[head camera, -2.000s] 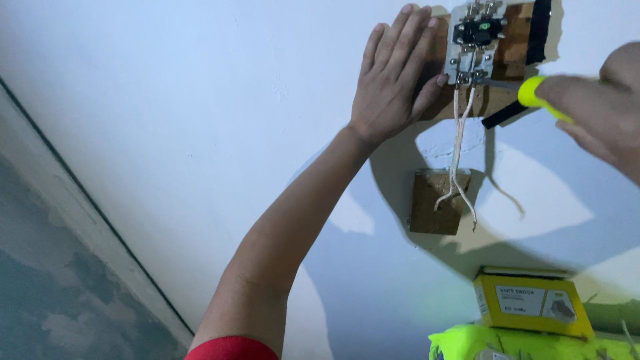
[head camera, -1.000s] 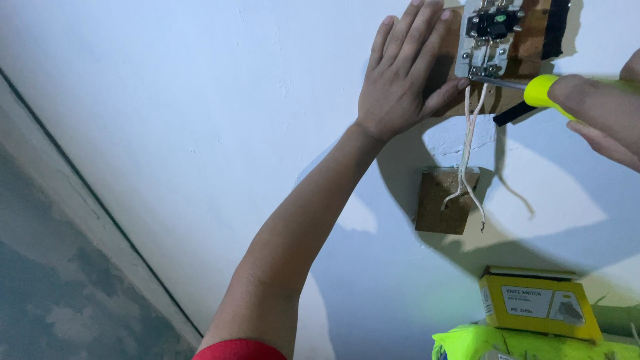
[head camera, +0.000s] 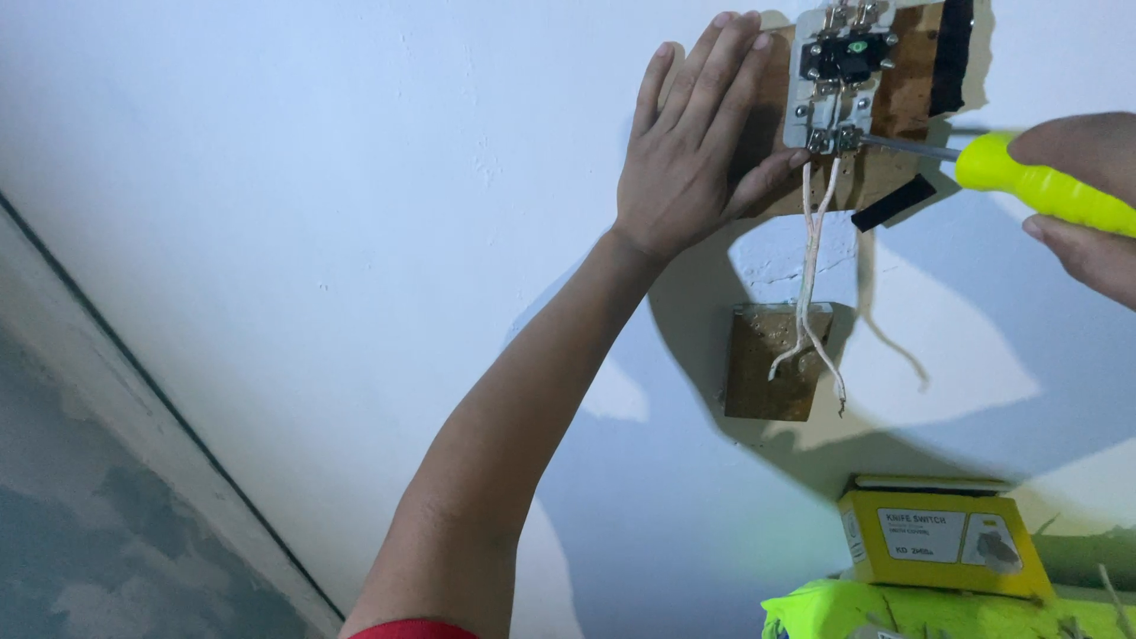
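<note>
My left hand (head camera: 701, 133) presses flat, fingers spread, on the wooden board (head camera: 905, 106) on the wall, its thumb beside the base of a knife switch (head camera: 843, 62). In my right hand (head camera: 1087, 191), partly out of view at the right edge, is a screwdriver (head camera: 1029, 173) with a yellow-green handle. Its tip meets the lower right terminal of the switch. Two pale wires (head camera: 809, 257) hang from the lower terminals, twisted together partway, with their free ends apart.
Below the board a small wooden block (head camera: 774, 364) is on the wall. Black tape strips (head camera: 893, 203) hang at the board's edge. At lower right a yellow box (head camera: 950, 541) rests on bright green fabric (head camera: 958, 612). A dark seam runs down the left.
The screwdriver tip has moved from the left lower terminal to the right one since a second ago. My left hand stays on the board.
</note>
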